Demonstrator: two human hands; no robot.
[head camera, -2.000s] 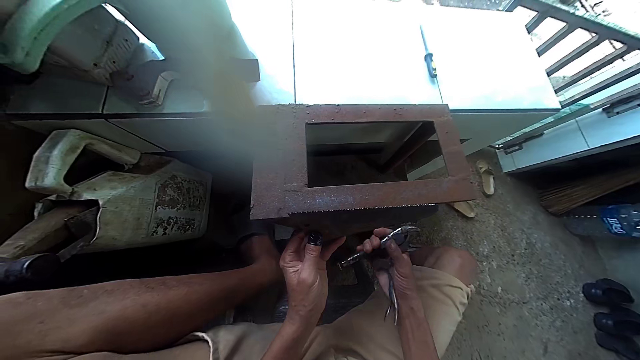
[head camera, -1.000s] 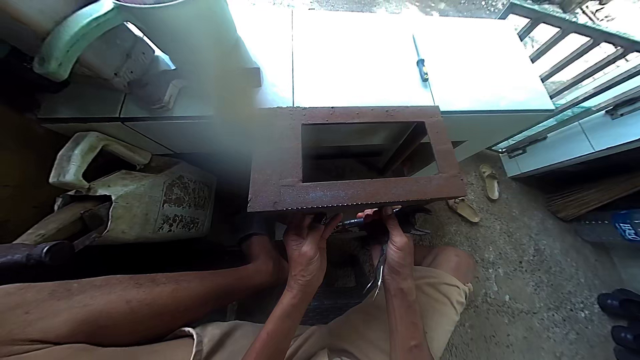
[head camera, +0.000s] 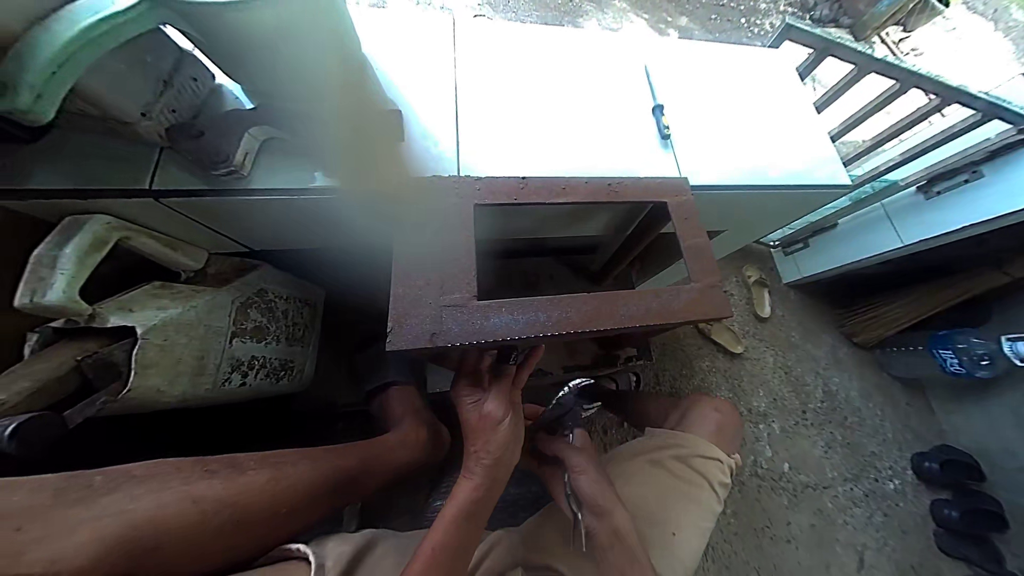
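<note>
A rusty brown metal frame (head camera: 560, 314) with a rectangular opening stands in front of me against the tiled ledge. My left hand (head camera: 486, 412) reaches up to its near lower edge, fingertips partly hidden beneath it around a small dark part (head camera: 512, 354). Just right of it, lower down, my right hand (head camera: 580, 472) holds a metal hand tool, which looks like locking pliers (head camera: 573, 400), its shiny head up and its thin handles hanging below the palm. A screwdriver (head camera: 660, 120) with a dark and yellow handle lies on the white tiled top.
A cut plastic jug (head camera: 184, 336) holding tools stands at the left. A metal railing (head camera: 896, 88) is at the upper right. On the concrete floor to the right lie tan slippers (head camera: 756, 292), black footwear (head camera: 968, 512), a broom (head camera: 920, 304) and a plastic bottle (head camera: 960, 354).
My right hand has moved down from the frame's lower edge with the pliers, away from my left hand, which stays at that edge.
</note>
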